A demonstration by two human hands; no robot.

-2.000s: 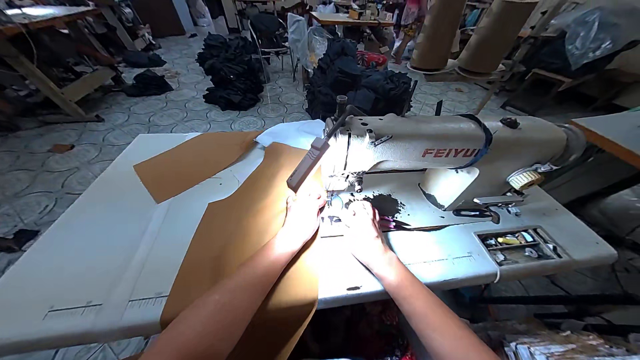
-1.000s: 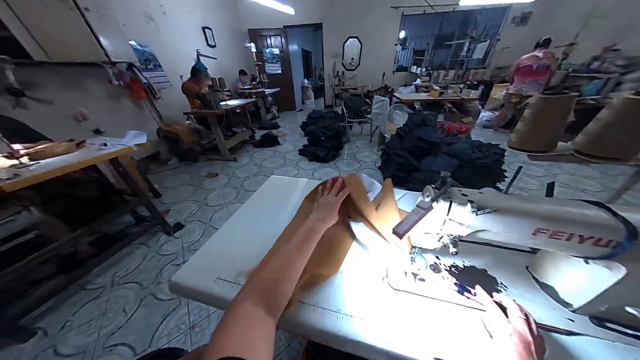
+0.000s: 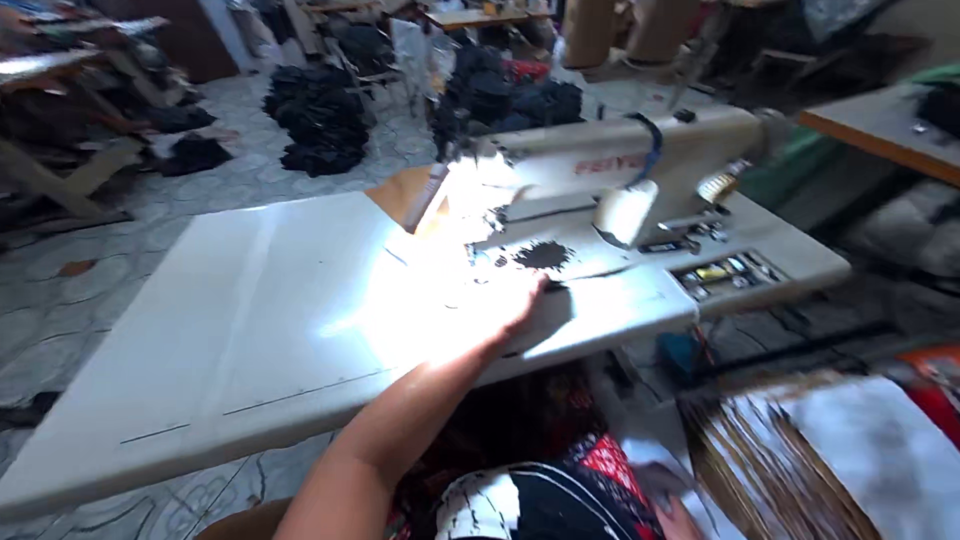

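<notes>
A Feiyue industrial sewing machine (image 3: 622, 154) stands on a white table (image 3: 285, 285). My left hand (image 3: 525, 296) rests on the table by the needle area, its fingers near a small dark object; glare hides whether it grips this. Low at the right, my right hand (image 3: 677, 517) is at the edge of a white and dark piece, beside a stack of layered brown and white pieces (image 3: 787, 457); blur hides its fingers. Brown material (image 3: 401, 191) lies behind the machine's head, partly hidden. A dark patch (image 3: 544, 255) marks the machine bed.
A recessed tray (image 3: 727, 274) with small items is at the table's right. Heaps of dark cloth (image 3: 319, 120) lie on the tiled floor behind. Another table (image 3: 889, 131) stands at the right. Large brown rolls (image 3: 592, 34) stand at the back.
The brown material under my left hand one second ago now lies behind the machine head. My left hand has moved to the needle area; my right hand has left the table. The view has swung down.
</notes>
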